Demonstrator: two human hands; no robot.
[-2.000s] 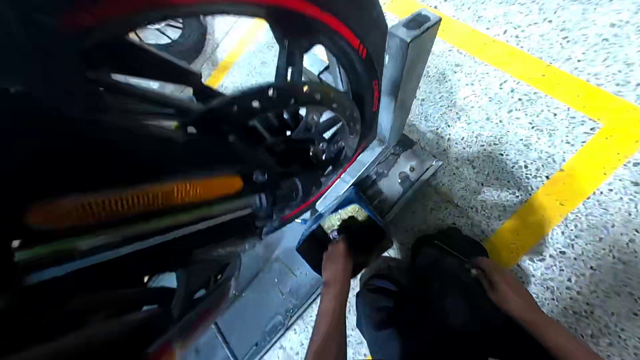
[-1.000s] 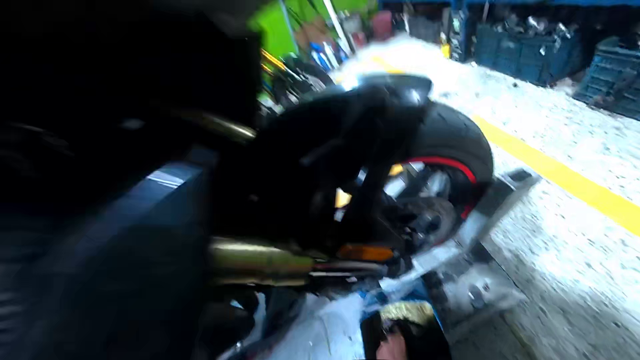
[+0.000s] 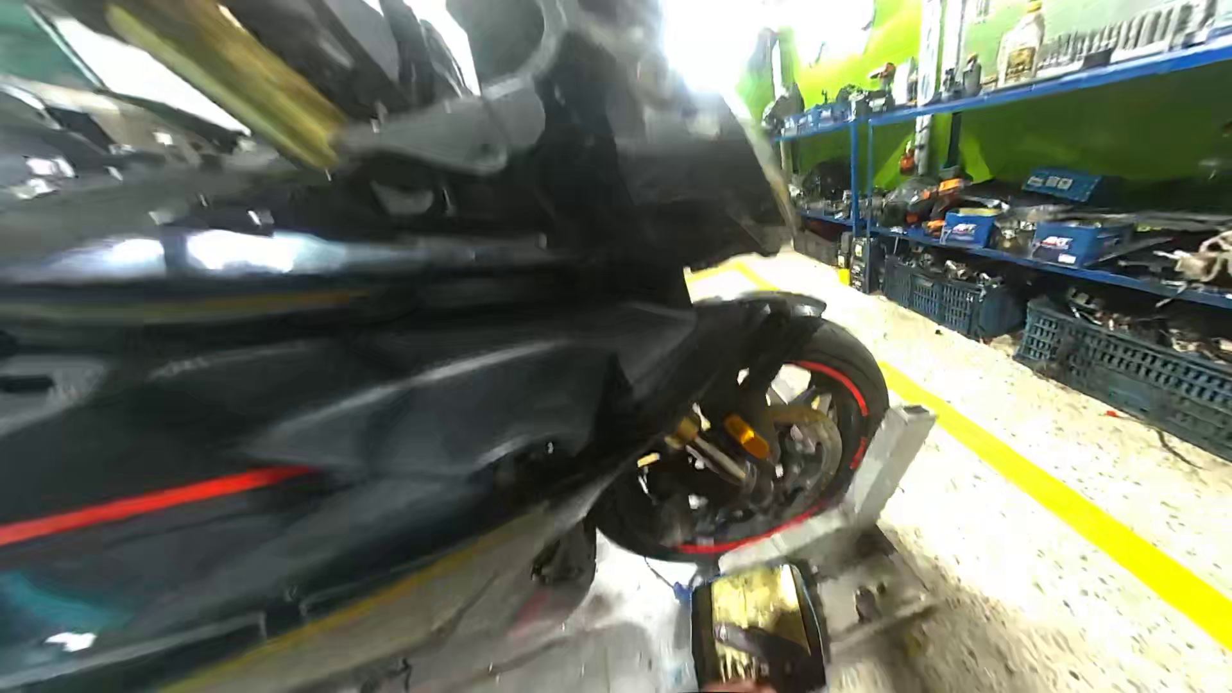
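My left hand (image 3: 739, 686) shows only as fingertips at the bottom edge, at the lower rim of a small dark tray (image 3: 703, 626). The tray holds yellowish liquid and a dark object (image 3: 760, 643) whose kind I cannot tell; whether the fingers grip it is unclear. Just beyond the tray, the motorcycle's front wheel (image 3: 871, 385), with red rim stripes, stands in a grey metal wheel chock (image 3: 890, 462). The black motorcycle fairing (image 3: 452, 414), with a red stripe, fills the left side. My right hand is out of view.
Dark plastic crates (image 3: 1116, 356) of metal parts line the floor at the right. Above them, a blue metal shelf (image 3: 1059, 274) carries small blue boxes (image 3: 1068, 241), bottles and parts. A yellow line (image 3: 1059, 491) runs along the speckled floor beside the chock.
The view has swung up and left across the motorcycle, bringing in the shelves. My right hand, seen two seconds ago at the lower right, is out of view.
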